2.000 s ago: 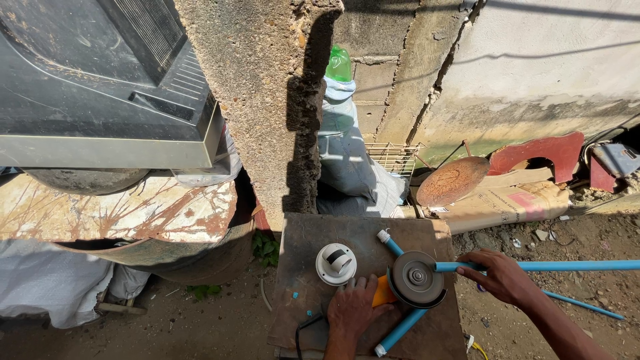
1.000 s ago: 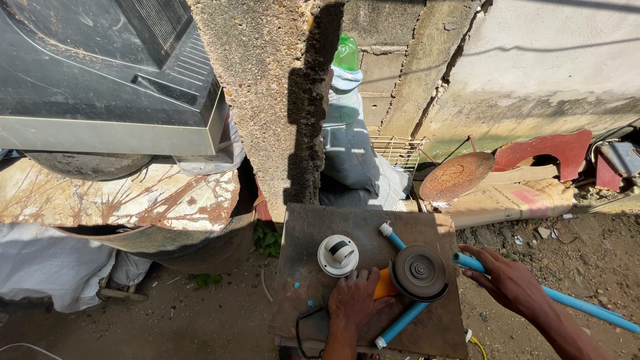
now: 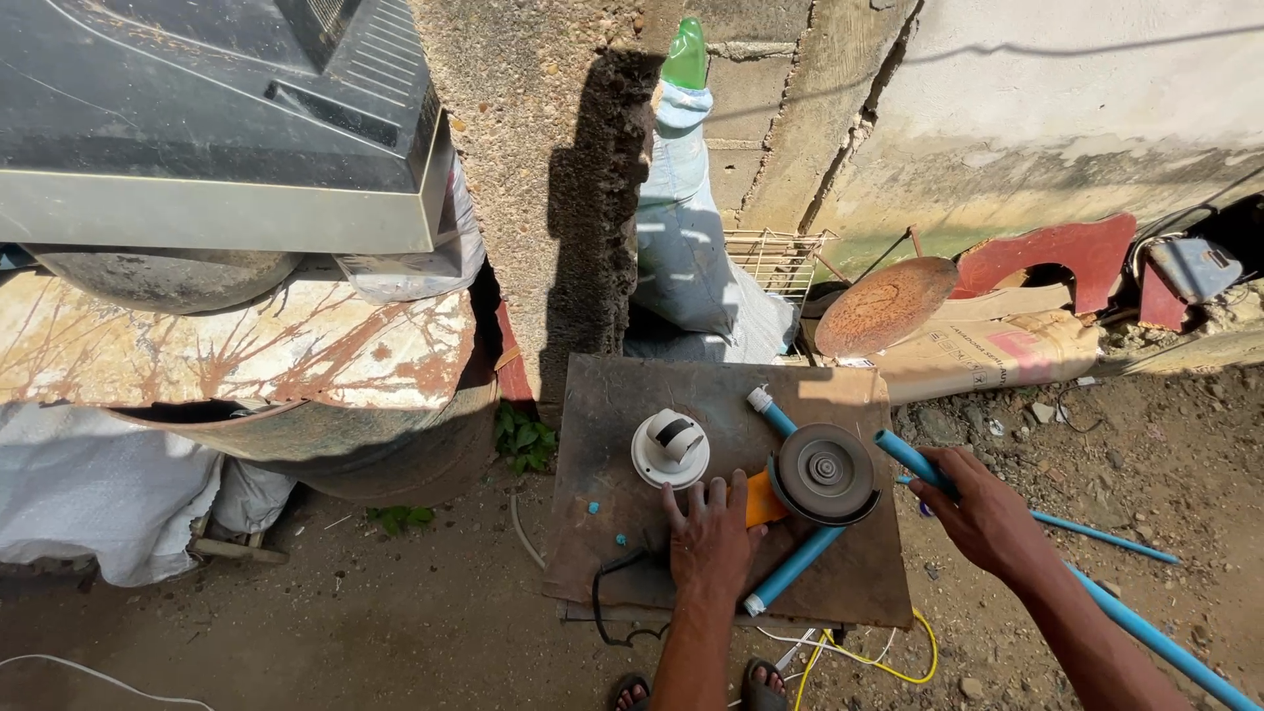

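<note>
On a worn brown board (image 3: 602, 415), my left hand (image 3: 709, 538) rests over the orange body of an angle grinder (image 3: 765, 499), whose disc faces up. A short blue PVC pipe (image 3: 798, 571) with whitish ends lies slantwise beneath the grinder. Just beyond my left fingertips stands a round white plastic fixture (image 3: 671, 448). My right hand (image 3: 978, 504) grips a long blue PVC pipe (image 3: 907, 454) near its end, right of the disc and apart from it. The pipe runs back under my forearm to the lower right.
A black cord (image 3: 598, 597) loops at the board's near edge, and a yellow cable (image 3: 928, 642) lies below. Another thin blue pipe (image 3: 1106, 536) is on the dirt. A rough concrete pillar (image 3: 523, 178), a stuffed sack (image 3: 691, 237) and a rusty disc (image 3: 886, 306) stand beyond the board.
The long pipe's end, earlier close to the grinder disc, has drawn away to the right and the pipe now slants. My left hand has stayed on the grinder.
</note>
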